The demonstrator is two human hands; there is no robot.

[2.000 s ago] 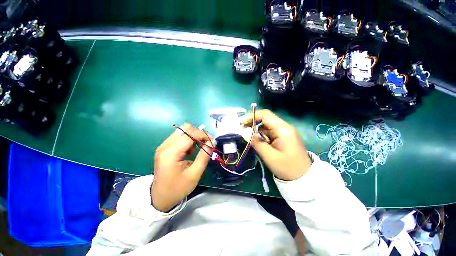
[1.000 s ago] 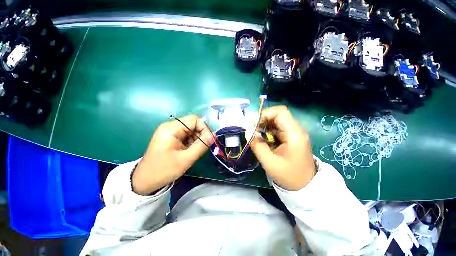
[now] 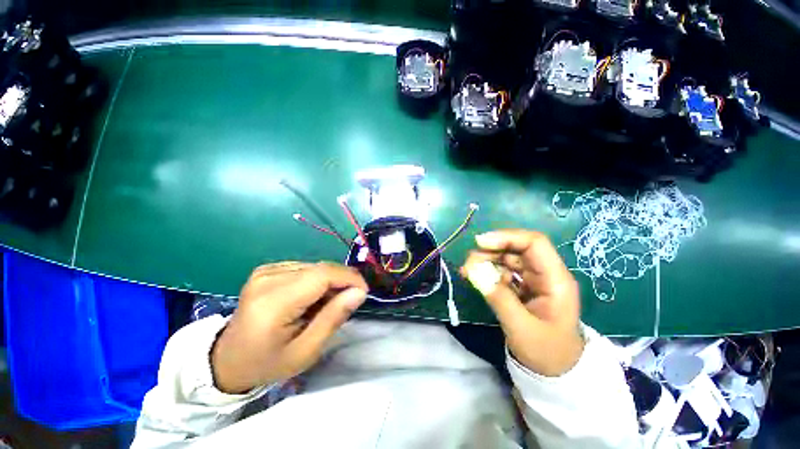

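The black camera housing (image 3: pixel 392 259) with its pale rim sits at the bench's near edge, open side up, with a small white block (image 3: pixel 392 242) inside. Its white bracket (image 3: pixel 391 195) lies behind it. Dark and red wire leads rise to the left, a yellow-and-dark lead (image 3: pixel 449 235) to the right. My left hand (image 3: pixel 294 320) is at the housing's lower left rim, thumb and forefinger slightly apart with nothing visible between them. My right hand (image 3: pixel 535 302) is right of the housing, clear of it, holding a short pale-yellow hand tool (image 3: pixel 484 275), partly hidden and blurred.
Camera modules (image 3: pixel 570 70) with silver tops stand at the back right; more black parts (image 3: pixel 44 131) are at far left. A tangle of thin white rings (image 3: pixel 636 232) lies on the right. White and black shells (image 3: pixel 689 368) are at lower right, a blue bin (image 3: pixel 79 342) at lower left.
Both hands have let go of the leads, which now stand free. My left hand has moved down to the rim. My right hand has moved right and down, away from the housing.
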